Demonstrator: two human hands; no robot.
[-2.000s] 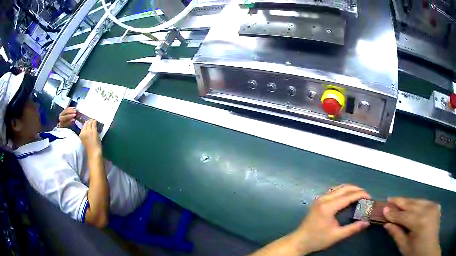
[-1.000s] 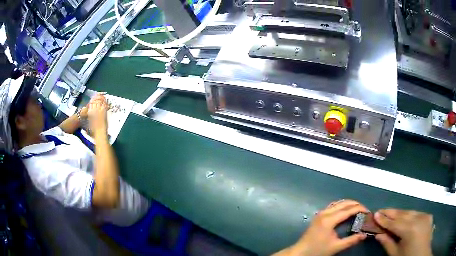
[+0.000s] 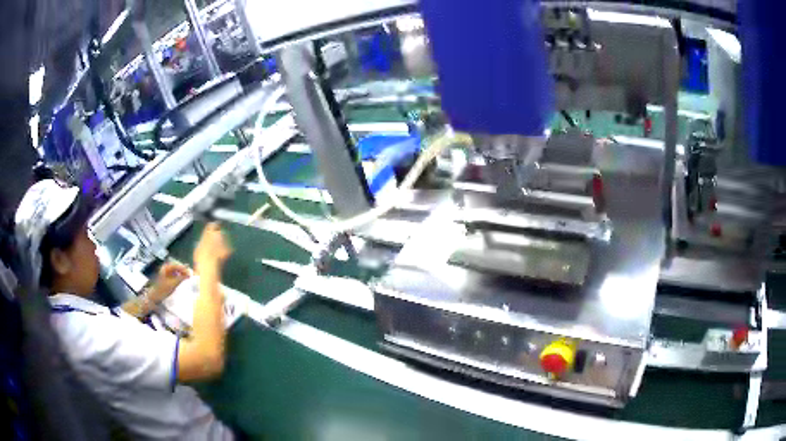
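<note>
Neither of my hands is in the picture now, and no held piece shows. The dark green bench surface lies nearest in front of me, cut off by the lower edge. Behind it stands the large silver metal machine, with metal plates on top and a red emergency stop button on a yellow collar on its front. The picture is blurred.
A white rail runs between bench and machine. At the left a person in a white cap and shirt has one hand raised over the green conveyor. A small switch box stands at the right. A pale hose curves behind.
The view has tilted up, so both my hands and the brown piece between them have left the picture, and more machinery shows. The neighbouring person's one hand has moved up and away from the other.
</note>
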